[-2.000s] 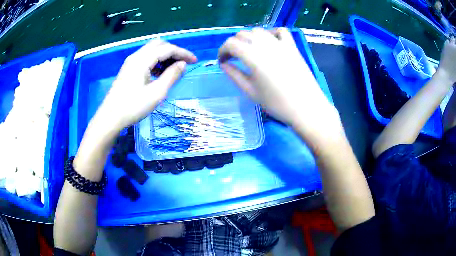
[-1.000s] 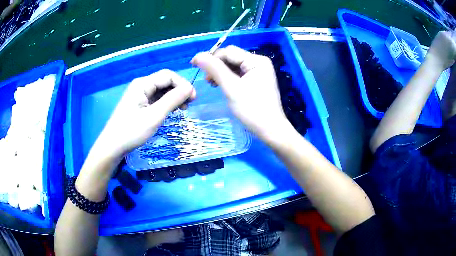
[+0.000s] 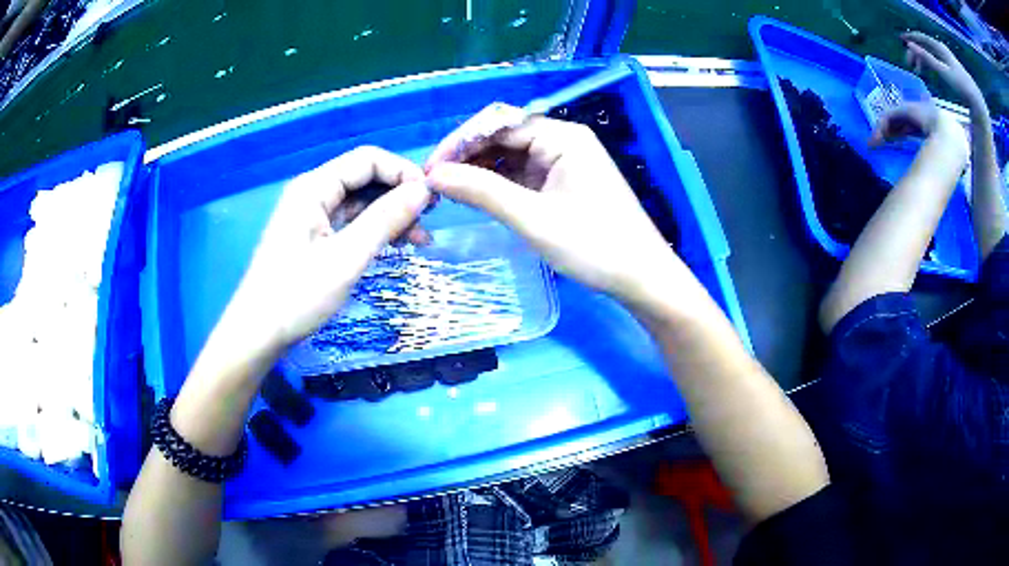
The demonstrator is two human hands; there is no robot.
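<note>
My left hand (image 3: pixel 332 238) is curled, with a dark piece, probably a black plastic housing, mostly hidden inside its fingers. My right hand (image 3: pixel 531 199) is pinched, its fingertips meeting those of my left hand above the clear parts box (image 3: pixel 531 326). A blurred pale streak (image 3: pixel 581 88), likely the lead, runs up and right from behind my right hand; the pinch point itself is hidden. White-and-blue leads (image 3: pixel 443 299) fill the box. Black housings (image 3: pixel 404 378) lie in a row at its front edge, others (image 3: pixel 274 435) at its left and along the tray's right side.
The blue parts tray (image 3: pixel 443 481) is in front of me. A left blue tray holds white parts (image 3: pixel 55 321). The green belt (image 3: pixel 332 50) runs beyond a pale rail. At right a person's hands (image 3: pixel 929 127) work over another blue tray (image 3: pixel 824 238) of black parts.
My hands have come together at the fingertips. The lead, which stuck up clearly from my right hand, now shows only as a blur. The neighbour's hands have moved; pieces on the belt have shifted left.
</note>
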